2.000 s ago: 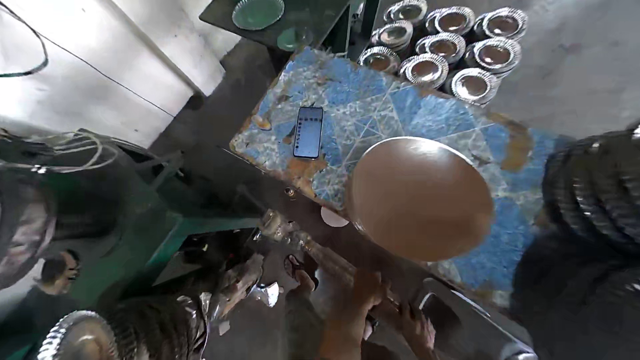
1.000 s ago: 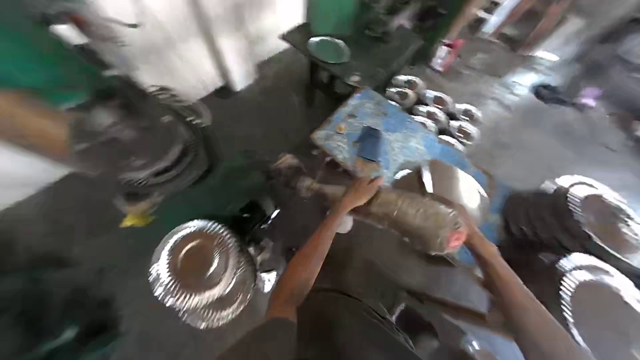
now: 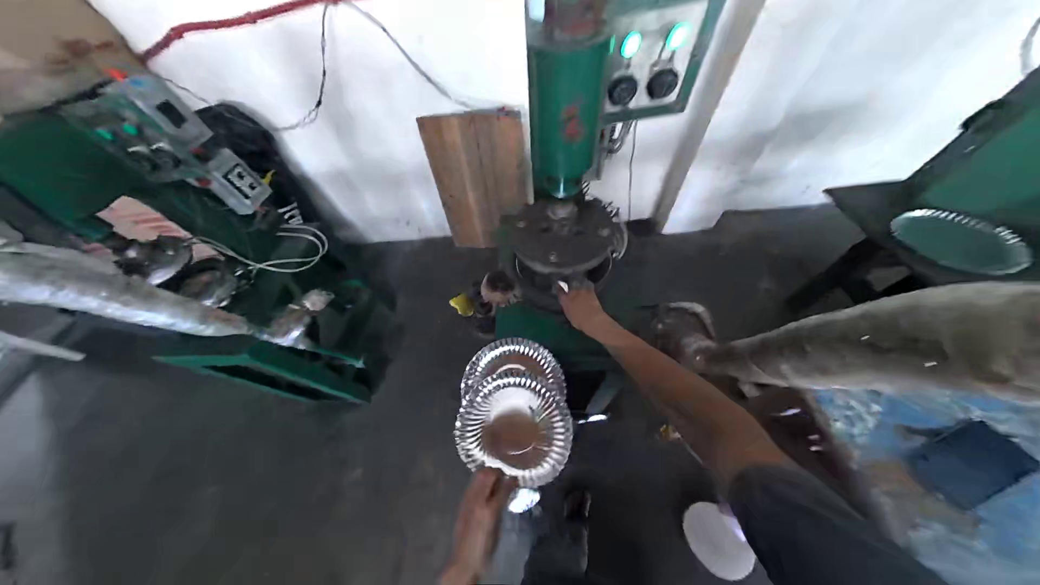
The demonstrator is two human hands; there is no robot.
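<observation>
A fluted shiny metal plate (image 3: 516,431) overlaps other fluted plates (image 3: 513,361) just behind it. My left hand (image 3: 485,496) closes on its near rim, fingers partly blurred. Farther forward, a green press (image 3: 561,122) stands against the wall, with a dark round die (image 3: 563,237) under its ram. My right hand (image 3: 578,305) reaches to the front edge of the die's lower part. A small pale spot shows at its fingertips; whether it holds anything is unclear.
A wrapped pipe-like arm (image 3: 877,337) crosses at right above a blue worktable (image 3: 975,520). Another green machine (image 3: 268,357) stands left. A wooden board (image 3: 478,175) leans on the wall. One fluted plate (image 3: 963,241) lies far right, and a pale disc (image 3: 719,540) low right.
The view has swung strongly left to the press. My hands were beside the wrapped pipe-like part a second ago; now the right is at the die and the left at the fluted plate.
</observation>
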